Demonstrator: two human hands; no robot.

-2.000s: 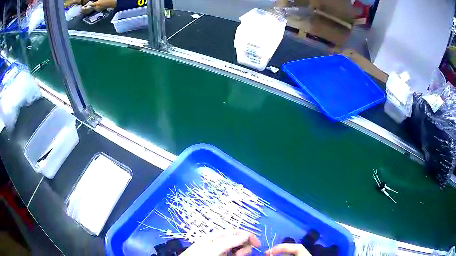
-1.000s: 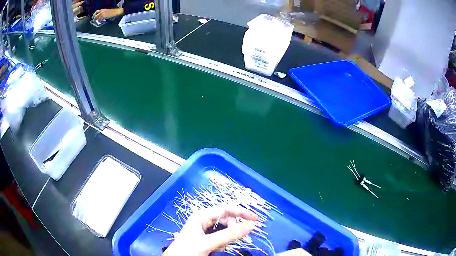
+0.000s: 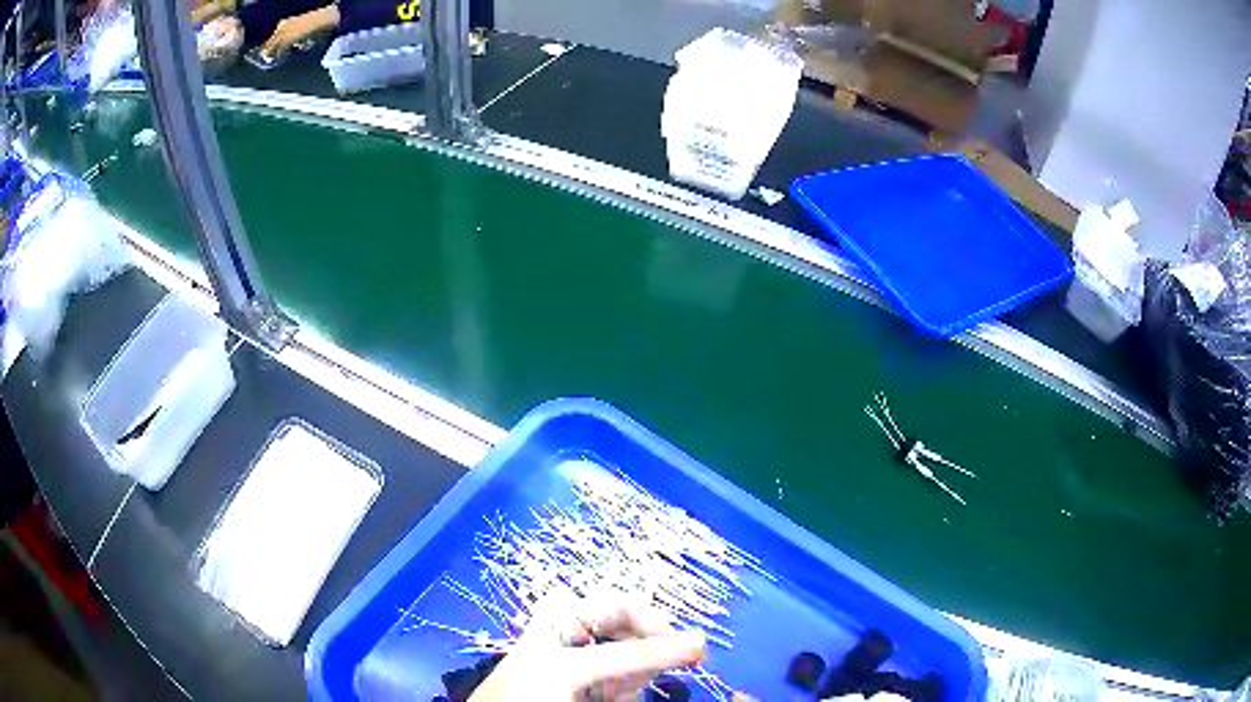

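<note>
The blue work tray [image 3: 768, 514] lies at the bottom centre. A loose pile of white leads [image 3: 604, 549] fills its middle, and black housings [image 3: 853, 661] lie near its right end, with more dark ones at the near left. My left hand [image 3: 590, 658] is over the near side of the pile, fingers curled; what it holds cannot be made out. My right hand is almost wholly cut off by the bottom edge; only a blurred pale patch [image 3: 885, 686] shows by the black housings. A black assembly with white legs [image 3: 908, 450] lies on the green belt.
The green belt [image 3: 617, 302] runs behind the tray, with metal posts at left. A white-filled box [image 3: 288, 535] and clear bin [image 3: 162, 398] stand left. Across the belt are white tubs [image 3: 727, 117], an empty blue tray [image 3: 933, 240], a black bag [image 3: 1207, 398] and a person's hands [image 3: 295, 30].
The assembly on the belt has moved left. My left hand has moved from the tray's near side onto the lead pile. My right hand has dropped mostly out of the picture.
</note>
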